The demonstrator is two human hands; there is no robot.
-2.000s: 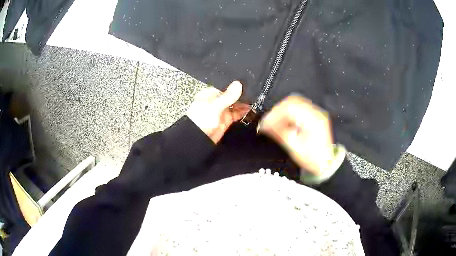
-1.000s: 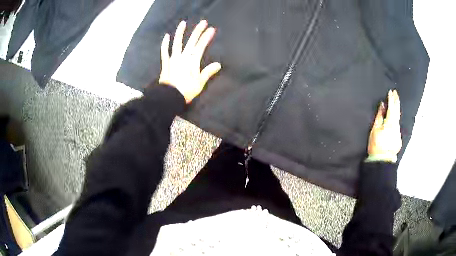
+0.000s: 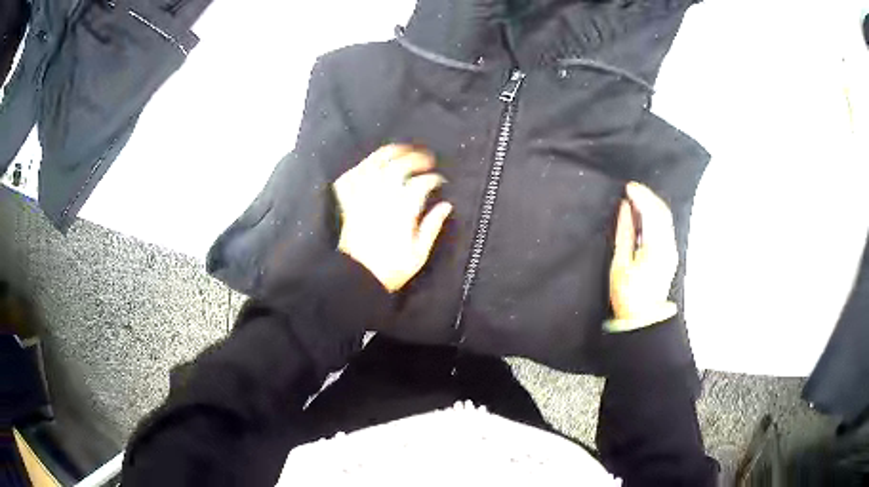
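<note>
A dark hooded jacket [image 3: 562,257] lies front up on the white table, its lower edge towards me. The front zipper [image 3: 488,204] is closed, with its metal slider [image 3: 512,87] near the neck. The hood [image 3: 591,33] is at the top, with a drawcord [image 3: 438,57] on each side of the neck. My left hand [image 3: 391,214] is over the left front panel, slightly blurred, fingers bent and holding nothing visible. My right hand [image 3: 645,252] rests at the right side of the jacket, thumb apart from the fingers. Pale specks dot the fabric.
Another dark garment [image 3: 86,86] lies on the white table [image 3: 238,86] at the upper left. A dark garment [image 3: 843,352] hangs at the right edge. Speckled grey floor [image 3: 143,304] shows below the table. A tan edge [image 3: 33,463] is at the lower left.
Both hands have left the zipper's lower end and spread over the jacket's sides. The jacket has come nearer, so its neck, slider and hood now show.
</note>
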